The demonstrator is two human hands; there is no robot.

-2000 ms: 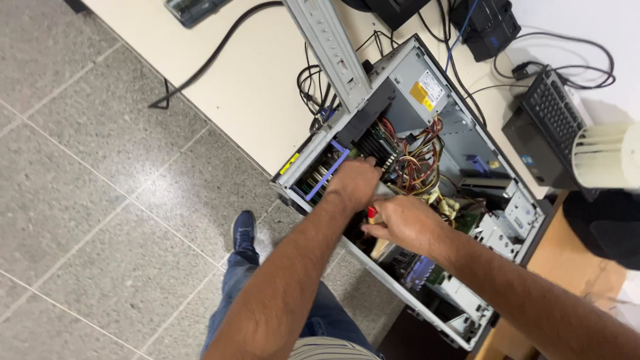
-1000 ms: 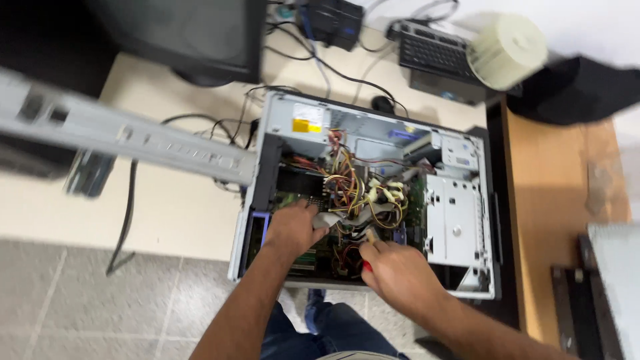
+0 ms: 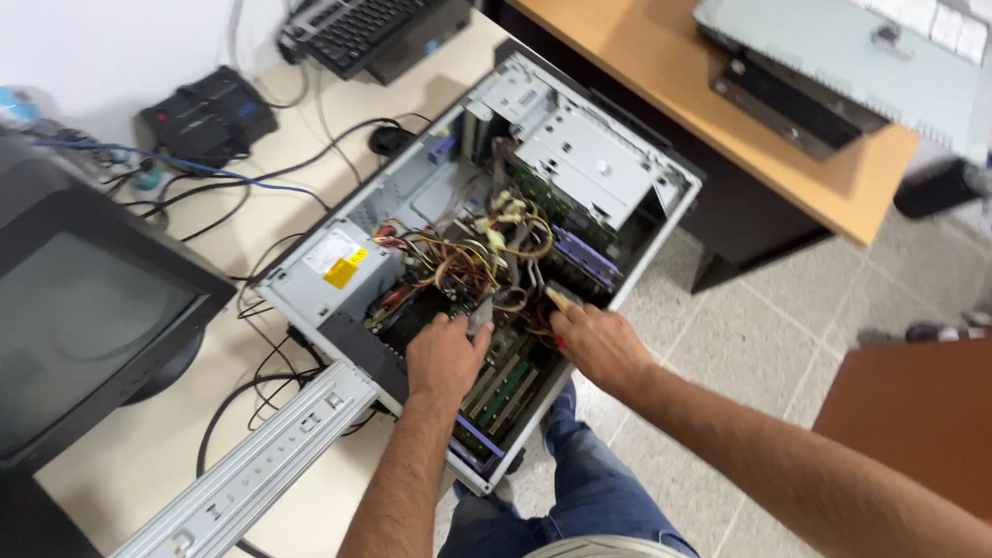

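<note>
An opened desktop computer case [image 3: 635,271] lies on the desk, its inside facing up. My left hand [image 3: 443,356] is inside it near the motherboard, with a grey flat cable [image 3: 482,313] between thumb and fingers. My right hand [image 3: 604,345] grips a wooden-handled brush [image 3: 561,299], partly hidden by the fingers, with a red part by the thumb; what exactly its tip touches I cannot tell. Bundled power wires [image 3: 465,260] lie above both hands. Expansion slots [image 3: 504,387] show below them, and the power supply [image 3: 329,263] sits at the case's left.
A metal rail [image 3: 256,473] sticks out at lower left, near a monitor [image 3: 93,310]. A keyboard [image 3: 356,35], a black adapter-like device [image 3: 205,116] and a blue cable [image 3: 271,186] are behind. A wooden desk [image 3: 666,85] at right bears more metal equipment.
The view has turned and come closer. Both hands stay inside the case, the left at the grey cable and the right on the wooden-handled tool.
</note>
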